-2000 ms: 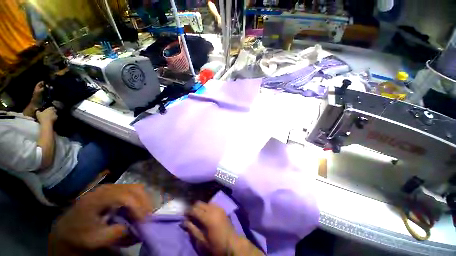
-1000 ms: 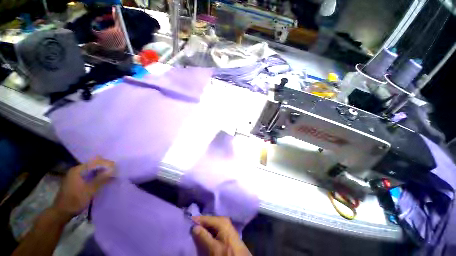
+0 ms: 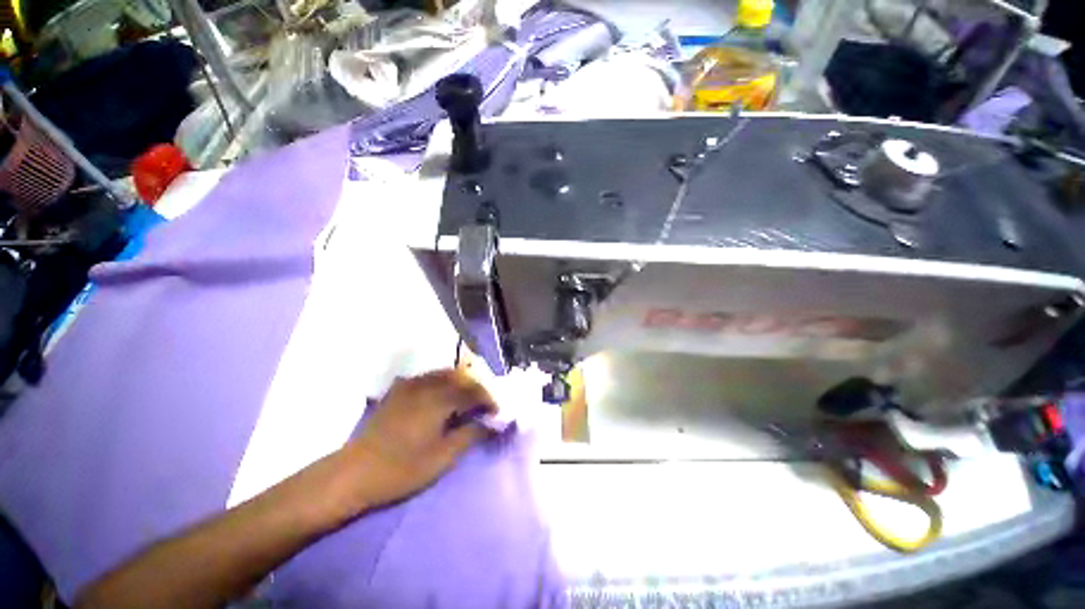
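My left hand [image 3: 411, 434] reaches in from the lower left, its fingertips closed on a folded edge of a light purple cloth piece [image 3: 464, 535]. The fingertips are just left of and below the needle area of the sewing machine [image 3: 738, 286]; whether the cloth is under the presser foot cannot be told in the glare. The cloth drops over the table's front edge. A large flared purple panel [image 3: 179, 345] lies flat on the left, partly behind my left forearm. My right hand is not in view.
Scissors with yellow and red handles [image 3: 892, 506] lie under the machine arm. A yellow-tan strip [image 3: 575, 407] is right of the needle. Behind are a yellow-capped bottle [image 3: 732, 66], bundled purple pieces [image 3: 476, 89] and a pink basket [image 3: 33, 161].
The view has moved closer to the machine. My left hand has carried the cloth from the table's front edge up beside the needle area. My right hand has gone out of view.
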